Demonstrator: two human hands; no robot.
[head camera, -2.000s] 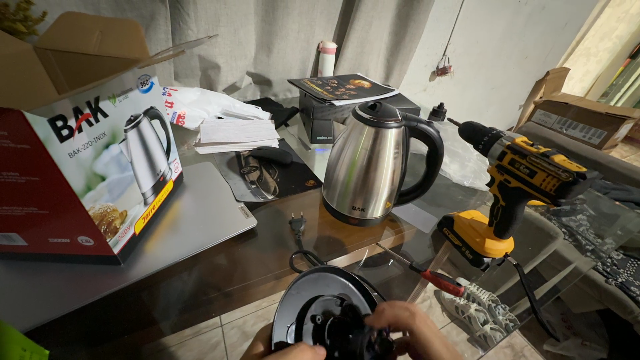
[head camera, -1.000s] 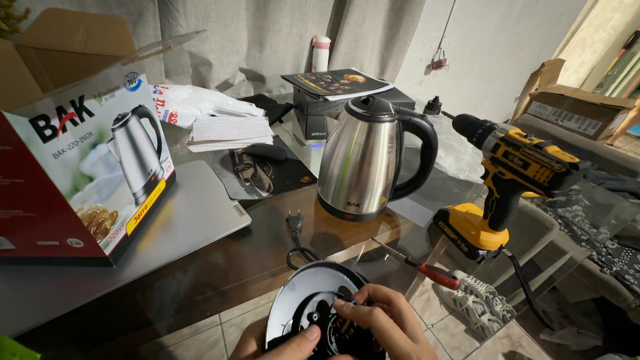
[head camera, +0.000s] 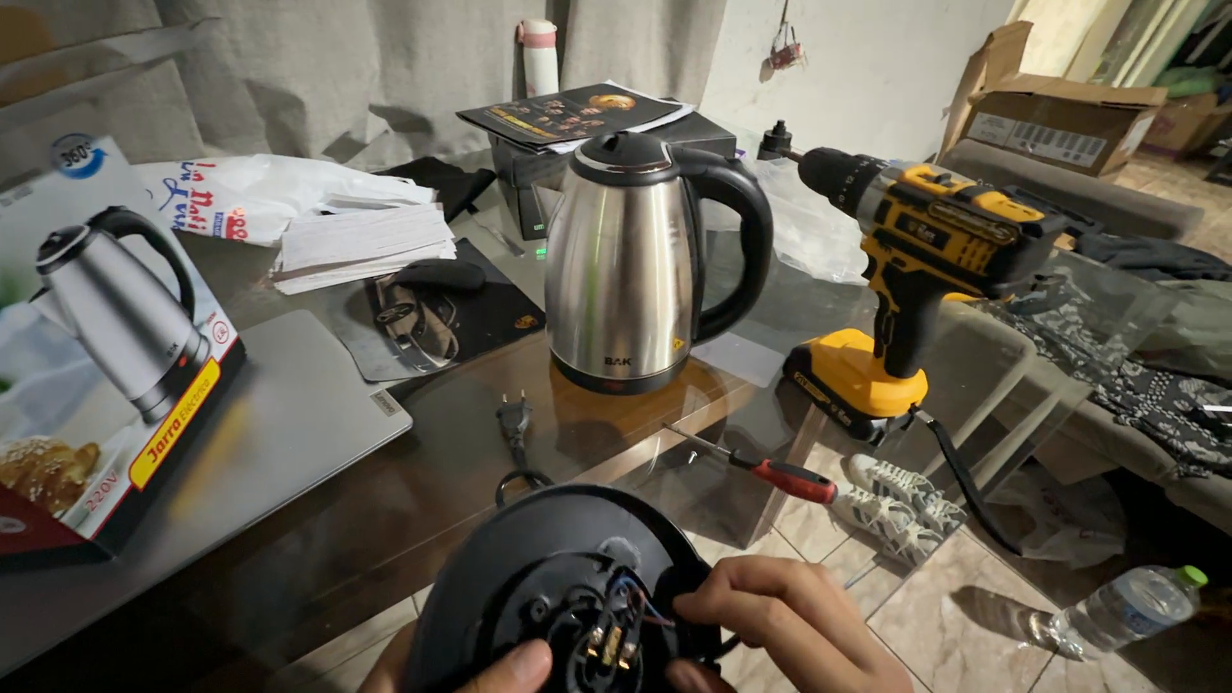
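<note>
Both hands hold the black plastic kettle base (head camera: 500, 577) near the bottom of the view, its underside facing me with brass contacts and thin wires exposed. My left hand (head camera: 500, 674) grips its lower left, thumb on the inner ring. The fingers of my right hand (head camera: 780, 626) pinch the right rim beside the wires. Beyond the base lies its two-pin plug (head camera: 515, 416). A stainless steel electric kettle (head camera: 621, 279) stands upright on the glass table. A red-handled screwdriver (head camera: 784, 478) lies to the right, a small screw (head camera: 692, 457) beside its shaft.
A yellow and black cordless drill (head camera: 924, 241) stands upright at the right. The kettle's carton (head camera: 207, 385) sits on a closed laptop (head camera: 318, 423) at the left. Sunglasses (head camera: 423, 318), a stack of papers (head camera: 361, 241) and a black box (head camera: 520, 192) are farther back. A water bottle (head camera: 1126, 606) lies low at the right.
The base is tilted more upright, showing its inner contacts and wires. My right hand has moved from the middle of the base to its right rim. The view has come closer to the table.
</note>
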